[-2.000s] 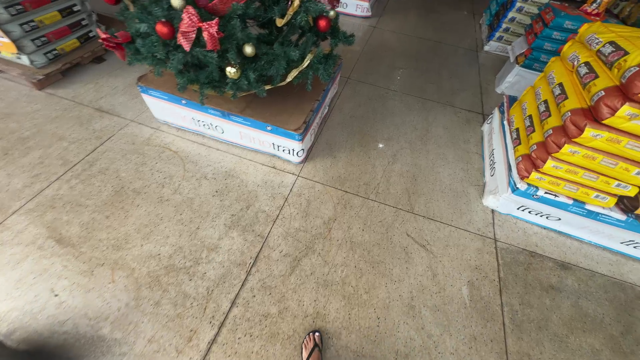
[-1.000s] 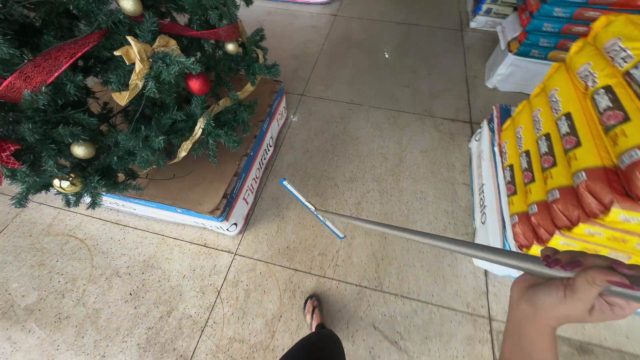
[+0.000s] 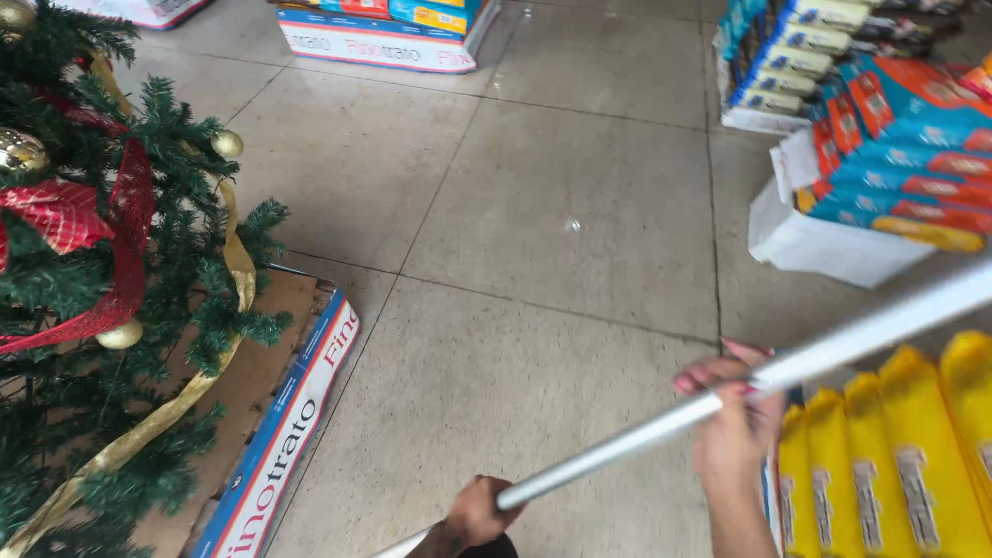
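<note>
A silver metal pole (image 3: 612, 457) runs slantwise from the bottom middle up to the right edge. My left hand (image 3: 482, 511) is closed around its lower part, where a wider tube meets a thinner one. My right hand (image 3: 732, 411) is farther up the pole, with the thumb and fingers around it and some fingertips raised. Both ends of the pole lie outside the view.
A decorated Christmas tree (image 3: 155, 256) stands at the left on a cardboard base with a printed border (image 3: 287, 434). Yellow bags (image 3: 876, 457) are stacked at the lower right, blue and orange bags (image 3: 914, 163) above them. Another bag stack in a printed wrap (image 3: 380, 50) stands at the top.
One second ago one hand held the pole at the right, with a narrow blue-edged head over the floor; now both hands hold it and that head is out of view. The view has shifted forward.
</note>
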